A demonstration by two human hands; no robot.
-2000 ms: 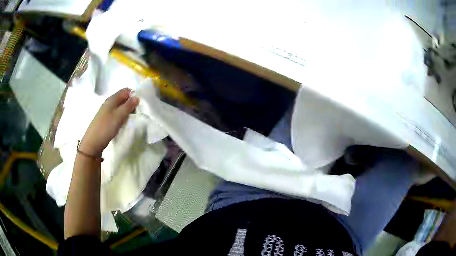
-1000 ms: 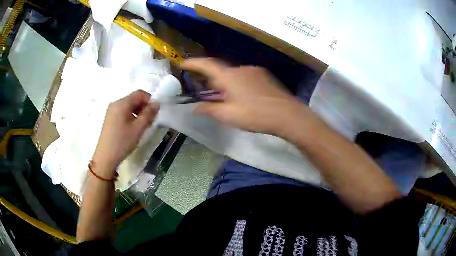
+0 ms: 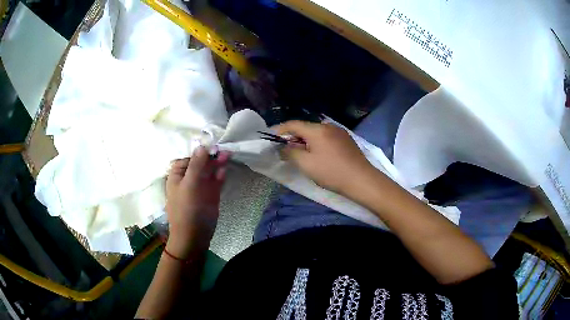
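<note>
My left hand (image 3: 199,181) pinches the edge of a white fabric piece (image 3: 250,153) between thumb and fingers, beside the heaped cloth. The piece runs from there to the right across my lap and passes under my right forearm. My right hand (image 3: 319,150) holds thread snips (image 3: 275,137) with dark pointed blades. The blades point left toward the left hand and lie just above the fabric. I cannot tell whether they touch it.
White pieces (image 3: 125,125) are heaped on a brown board of a cart at left, with a yellow rail (image 3: 200,34) beyond. The white table (image 3: 487,94) with printed marks is at upper right. A white cloth (image 3: 425,140) hangs from its edge.
My right hand has come in from out of view with the snips and now sits slightly further right than a second ago. My left hand has moved right and down with the fabric edge.
</note>
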